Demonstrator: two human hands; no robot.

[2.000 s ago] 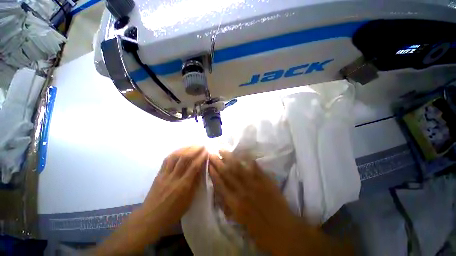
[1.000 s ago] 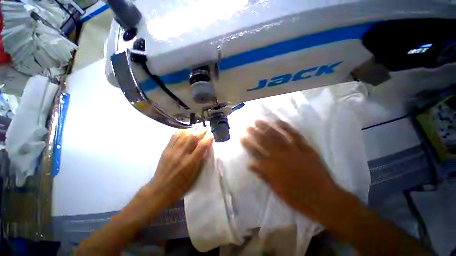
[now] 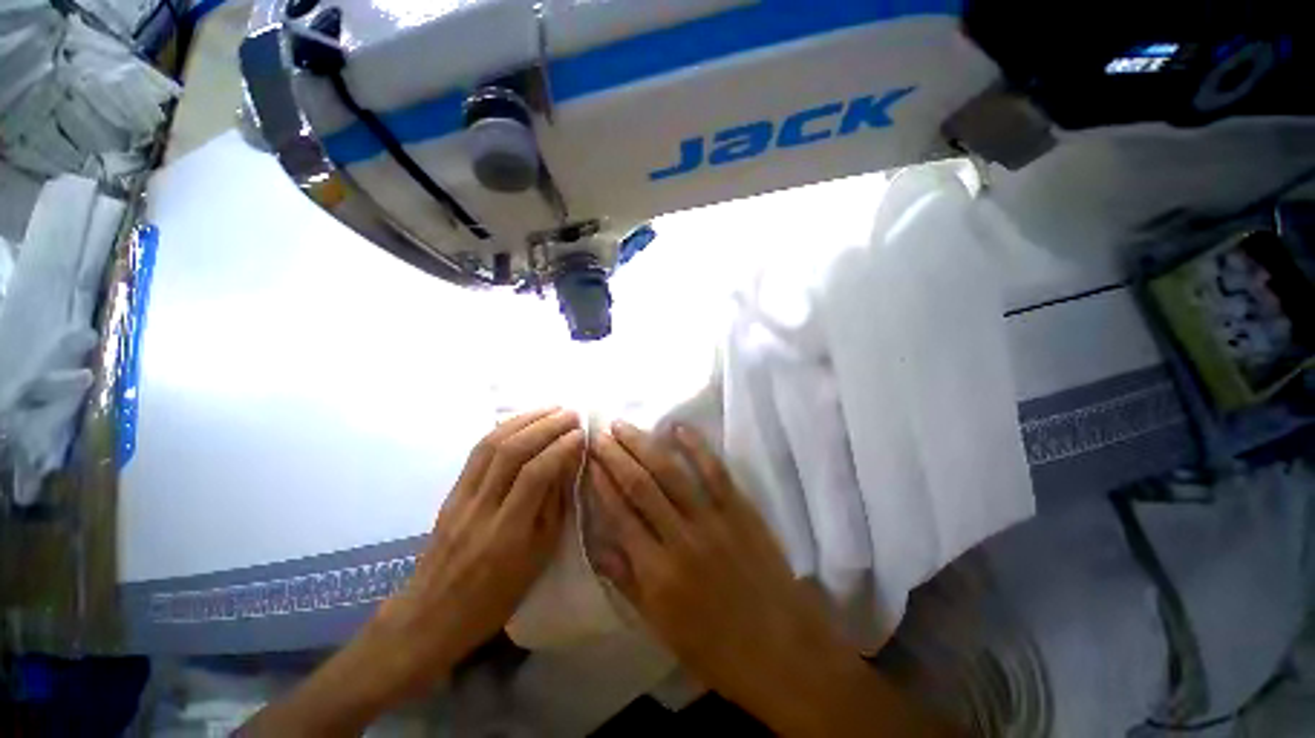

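A white garment piece [image 3: 923, 375] lies in folds right of the needle area and hangs over the table's front edge. My left hand [image 3: 505, 505] and my right hand [image 3: 671, 526] are bare and close together in front of the needle. Their fingertips pinch a narrow folded edge [image 3: 583, 498] of the cloth between them. The dark grey cylinder [image 3: 584, 300] hangs just beyond my fingertips, not touching them. Bright glare hides the presser foot and the cloth beside it.
The white JACK sewing machine head [image 3: 606, 144] spans the top. A ruler strip [image 3: 289, 588] runs along the front table edge. A small open box [image 3: 1233, 325] sits at the right. White cloth bundles [image 3: 65, 332] and a blue strip [image 3: 137, 346] are at the left.
Both hands have moved back towards me from beside the needle. My right hand has come left off the spread cloth to meet my left hand at the edge. The view has shifted slightly.
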